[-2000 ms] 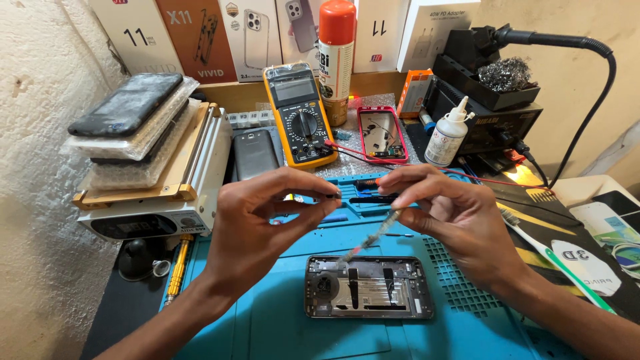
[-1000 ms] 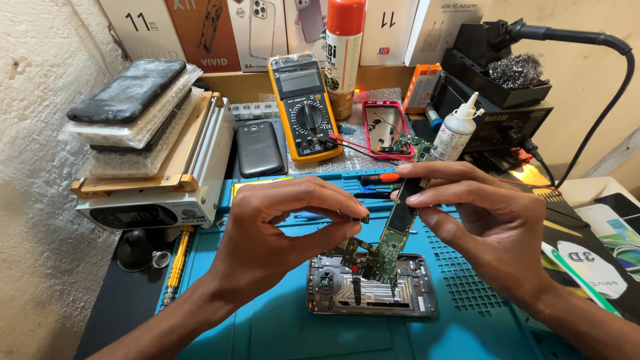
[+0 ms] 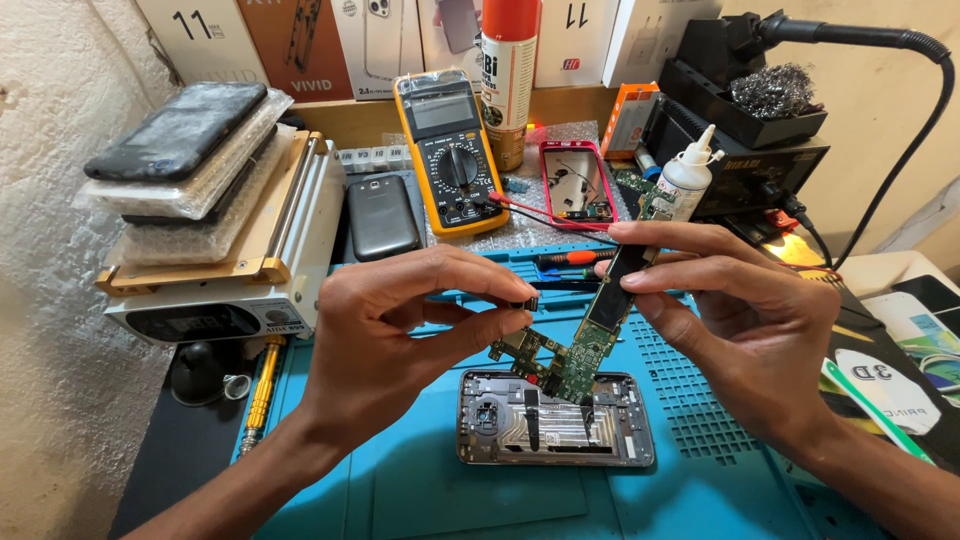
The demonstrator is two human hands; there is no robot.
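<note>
Between the thumb and fingers of my right hand (image 3: 720, 315) is a green phone logic board (image 3: 589, 356), held tilted with its wider end pointing down and left. My left hand (image 3: 427, 330) pinches a small dark component (image 3: 529, 303), perhaps a camera module, just above the board's lower left arm. Beneath both hands, a phone's rear housing (image 3: 555, 427) lies open side up on the blue silicone repair mat (image 3: 480, 495), with black strips and metallic traces inside. The board's lower end overlaps the housing's upper edge in view; they look apart.
A yellow multimeter (image 3: 454, 150), a spray can (image 3: 510, 82) and a pink phone frame (image 3: 577, 184) stand or lie behind. Wrapped phones (image 3: 180, 135) are stacked on a machine (image 3: 225, 307) at left. A white bottle (image 3: 684, 180) and soldering station (image 3: 765, 180) are at right.
Two seconds ago the board was seen nearly edge-on between my hands; now its face with the black patch shows. My right hand still holds it, and my left hand keeps its pinch on the small component.
</note>
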